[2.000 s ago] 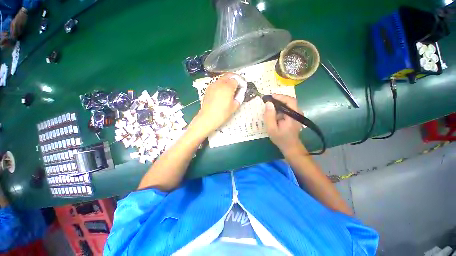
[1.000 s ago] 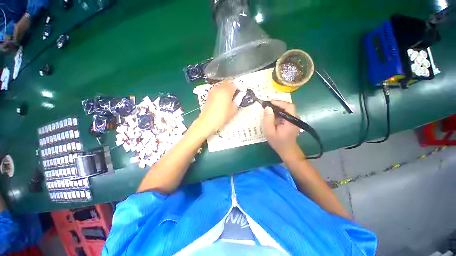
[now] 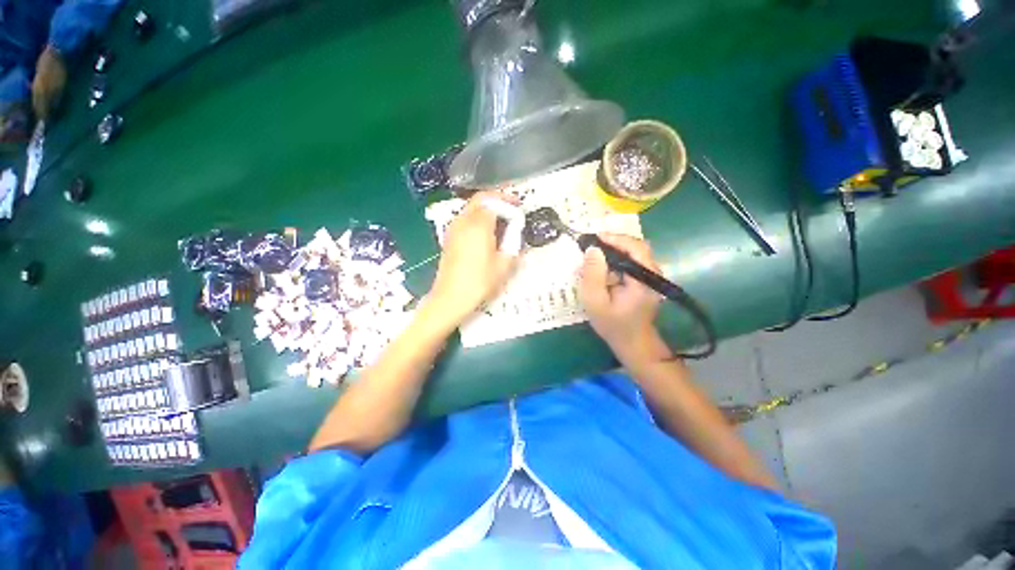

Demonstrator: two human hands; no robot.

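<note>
My right hand [image 3: 621,292] grips the black handle of a soldering iron [image 3: 629,263]. Its tip points left at a dark round assembly [image 3: 542,228] above the cream paper sheet [image 3: 534,298]. My left hand [image 3: 476,254], with white covering on its fingertips, is at the left side of this assembly; the fingers' exact hold on it is blurred. A heap of small white parts [image 3: 334,328] lies left of my left hand, with dark assemblies [image 3: 262,252] on it and behind it. The yellow pot [image 3: 642,167] stands at the sheet's top right corner.
A clear fume hood [image 3: 540,134] hangs above the sheet. Tweezers [image 3: 731,205] lie right of the pot. A blue and black station [image 3: 851,128] stands far right. A tray of parts [image 3: 139,373] and a metal block [image 3: 208,379] are left. Another person's hand [image 3: 48,80] shows top left.
The whole view has shifted slightly. The dark round assembly shows more openly between my left fingers and the iron tip. Small dark items on the far left belt have moved down the frame.
</note>
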